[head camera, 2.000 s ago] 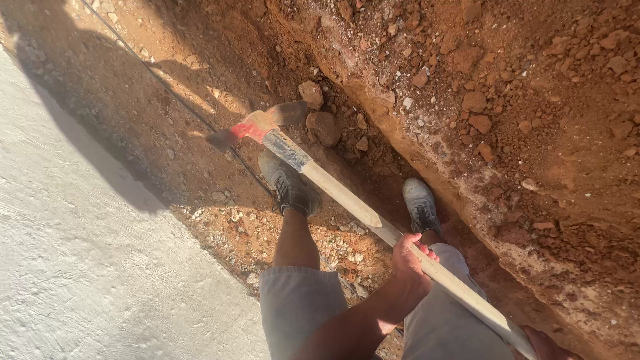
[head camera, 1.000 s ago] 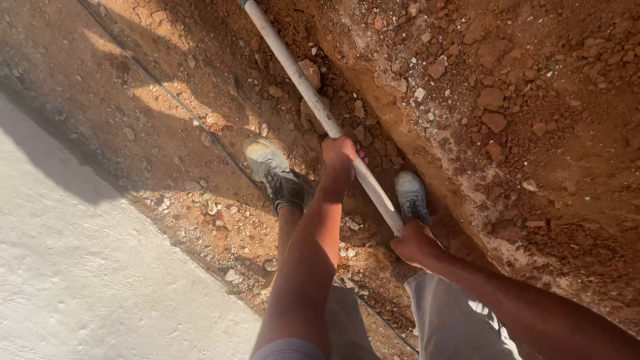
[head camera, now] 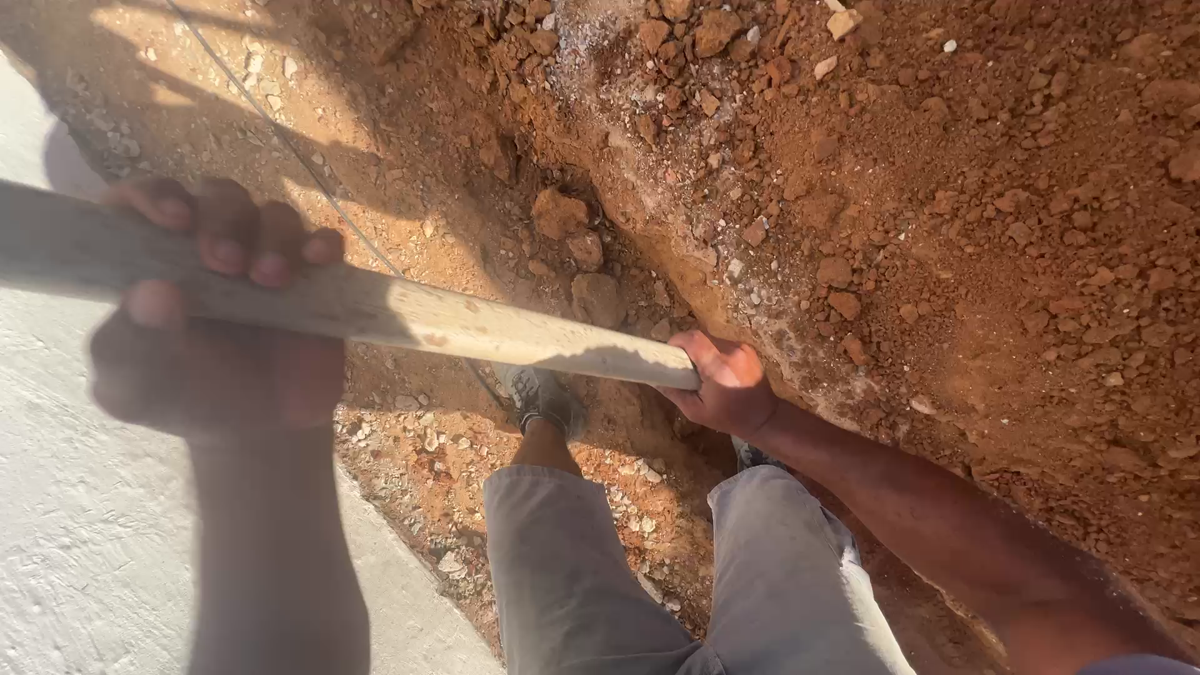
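Note:
A long pale wooden handle runs across the head view from the left edge to the middle. Near the left edge my left hand, blurred and close to the camera, is closed round the shaft. My right hand grips the handle's end, above my knees. The tool's head lies outside the frame. Below the handle are my shoes, one on the reddish dirt and the other mostly hidden behind my leg.
A trench wall of loose red soil rises on the right. Several rocks lie in the trench. A thin dark cable crosses the dirt at the left, beside a pale concrete surface at the far left.
The handle has swung up toward the camera and to the left, with both hands on it. The red-marked pick head, visible two seconds ago, is out of view. My left hand has moved left.

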